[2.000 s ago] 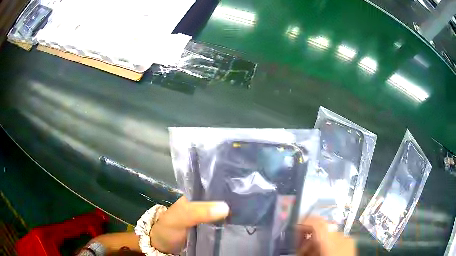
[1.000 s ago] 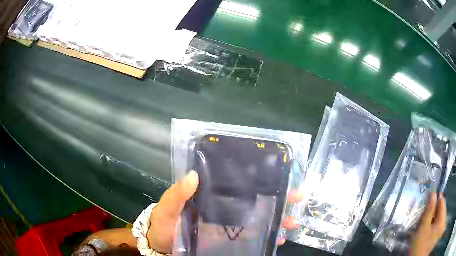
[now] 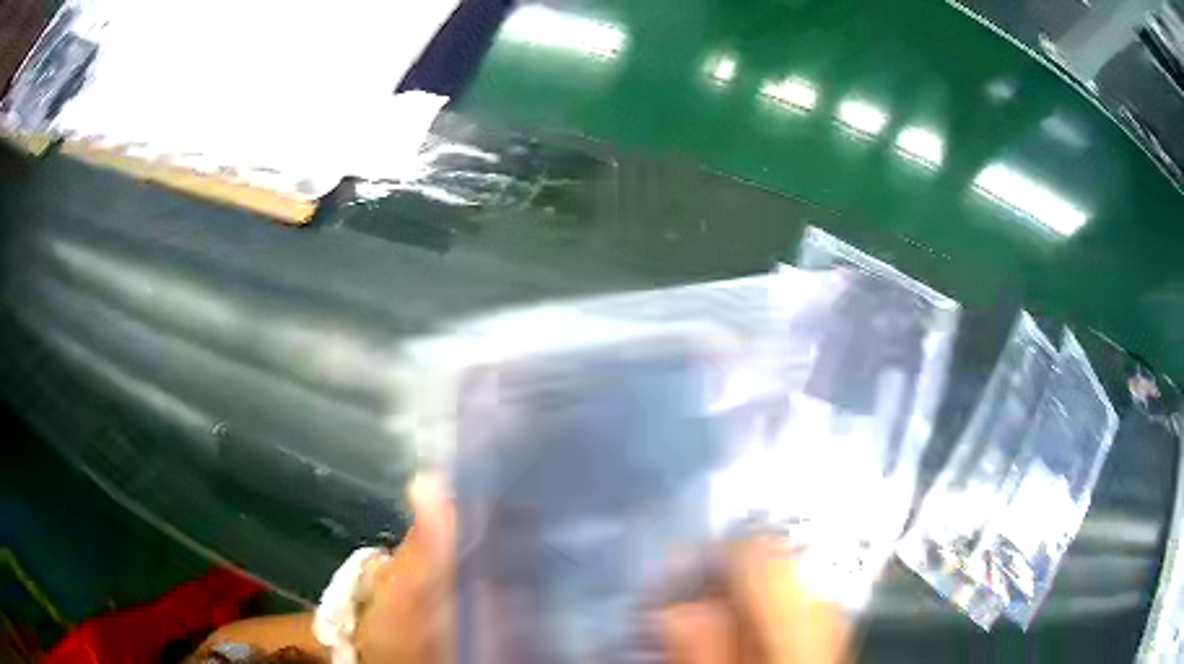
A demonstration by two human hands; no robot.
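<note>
A clear poly bag with a dark phone-shaped part [image 3: 571,441] is in front of me at the lower centre, blurred by motion. My left hand [image 3: 413,584] grips its left edge, with the thumb on the front. My right hand [image 3: 760,610] is at its lower right, blurred and cut off by the bottom edge; its fingers overlap the bags, and I cannot tell exactly what it grips. Another bagged part [image 3: 883,350] lies right beside and partly behind the held bag. Overlapping bagged parts [image 3: 1039,480] lie farther right on the dark bench.
White foam sheets [image 3: 247,78] lie on a tan cardboard sheet [image 3: 195,182] at the upper left. Wrinkled clear tape [image 3: 455,169] is stuck beside them. The glossy green conveyor belt [image 3: 805,156] runs along the far side. A red stool [image 3: 156,620] is at the lower left.
My right hand has moved left from the far-right bags to the held bag. The far-right bags now lie without a hand on them. The held bag has tilted and blurred.
</note>
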